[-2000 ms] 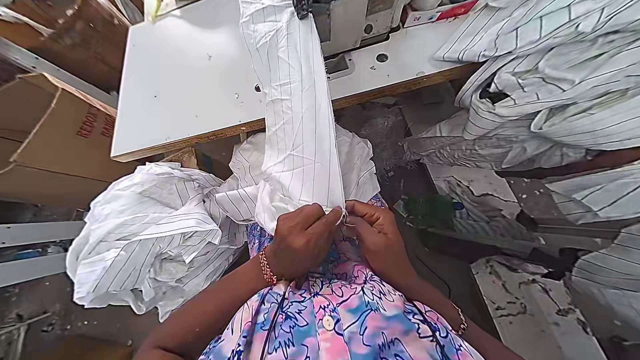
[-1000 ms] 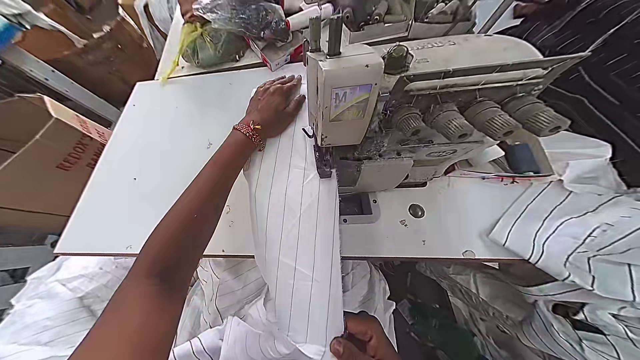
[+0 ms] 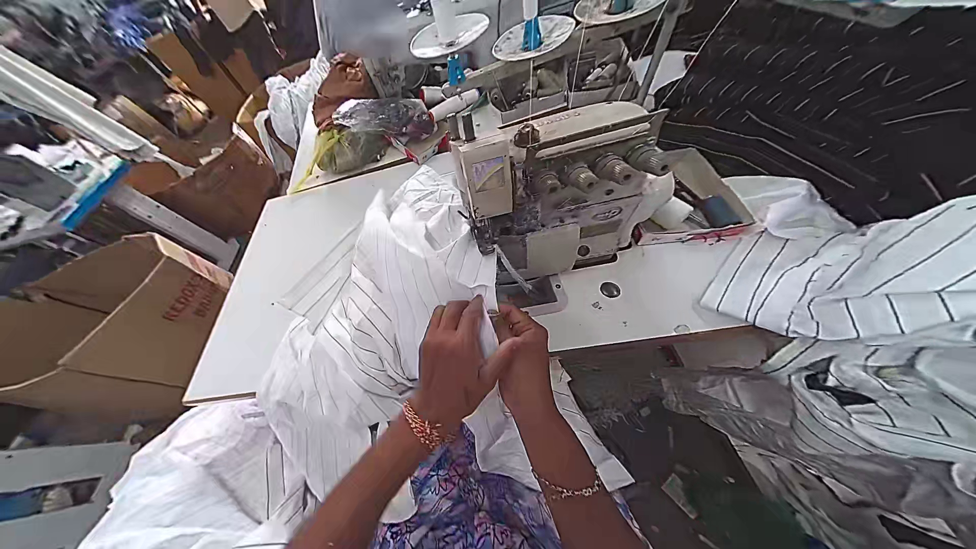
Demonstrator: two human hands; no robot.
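White fabric with dark stripes lies bunched over the front of the white sewing table and hangs down off its edge. Its right edge runs up to the presser foot area of an overlock sewing machine. Both hands are close together just in front of the machine. My left hand pinches the fabric edge between fingers and thumb. My right hand grips the same edge directly beside it. The fingertips partly cover the cloth there.
More striped fabric is heaped at the right, and another pile hangs at lower left. A cardboard box stands left of the table. Thread cones on stands rise behind the machine. An open box with spools sits right of it.
My left hand has left the cloth beside the needle area and come down next to my right hand. The fabric is now bunched on the table, where it lay flat before. The view has shifted.
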